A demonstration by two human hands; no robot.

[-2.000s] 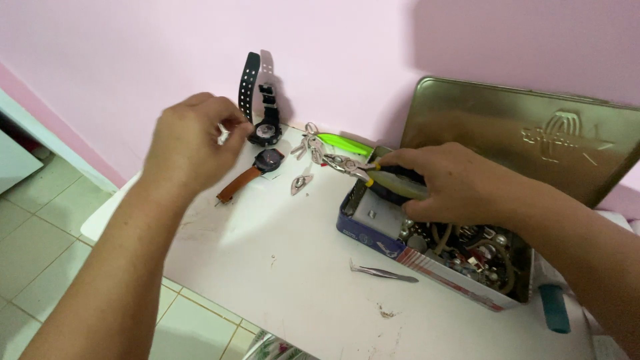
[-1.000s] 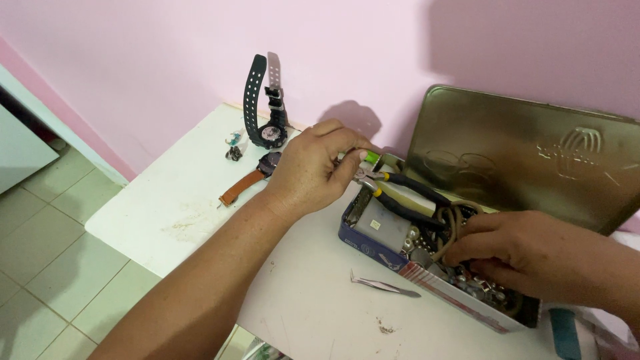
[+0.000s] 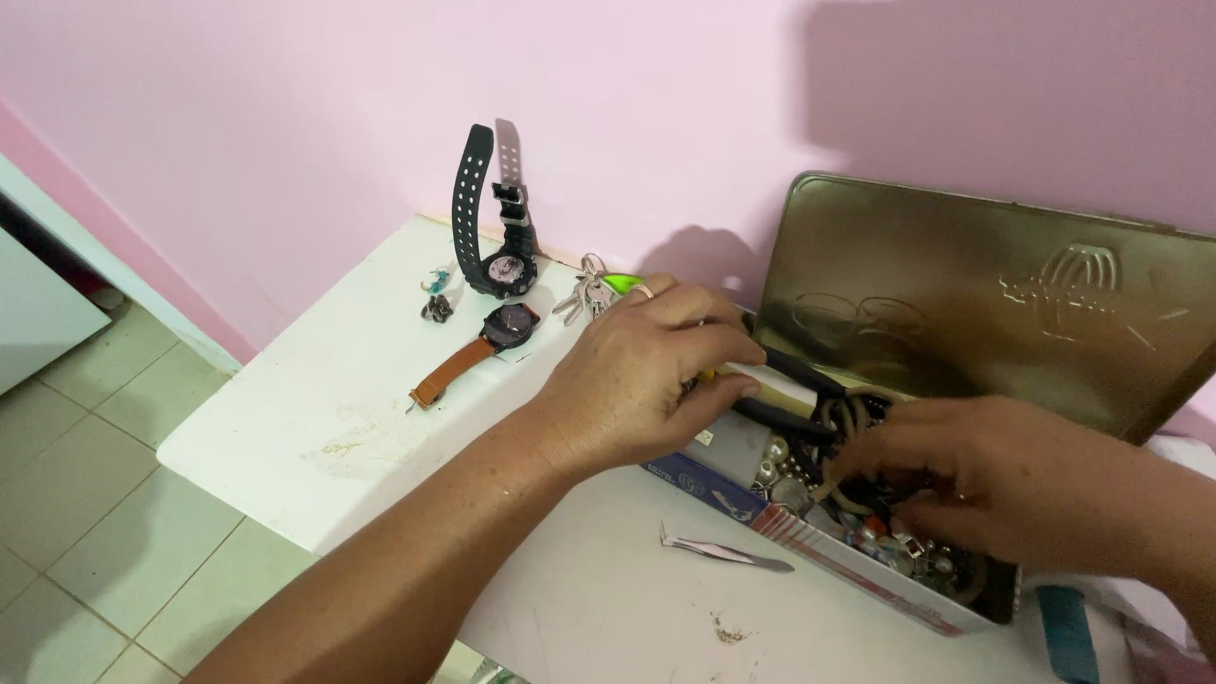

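Note:
My left hand (image 3: pixel 655 375) has its thumb and fingers closed about the jaw end of black-and-yellow pliers (image 3: pixel 793 418), which lie over the left part of an open tin box (image 3: pixel 855 560). My right hand (image 3: pixel 1007 475), blurred, reaches into the box among beads, chains and a beige cord loop (image 3: pixel 850 494); whether it grips anything is unclear. Keys (image 3: pixel 584 294) with a green tag (image 3: pixel 623 283) lie just beyond my left hand. A black watch (image 3: pixel 508 271) stands on its case with its strap upright. Nearby are a brown-strapped watch (image 3: pixel 456 372), turquoise jewellery (image 3: pixel 437 280) and a dark ornament (image 3: pixel 436 308).
Metal tweezers (image 3: pixel 727 551) lie on the white table (image 3: pixel 285 418) before the box. The raised metal lid (image 3: pixel 912 294) leans near the pink wall. A teal object (image 3: pixel 1067 632) is right of the box. The tabletop's left edge drops toward the tiled floor.
My right hand has gone from the pliers to the box's contents. My left hand has moved right from beside the watches to the pliers, and the keys show again beyond it.

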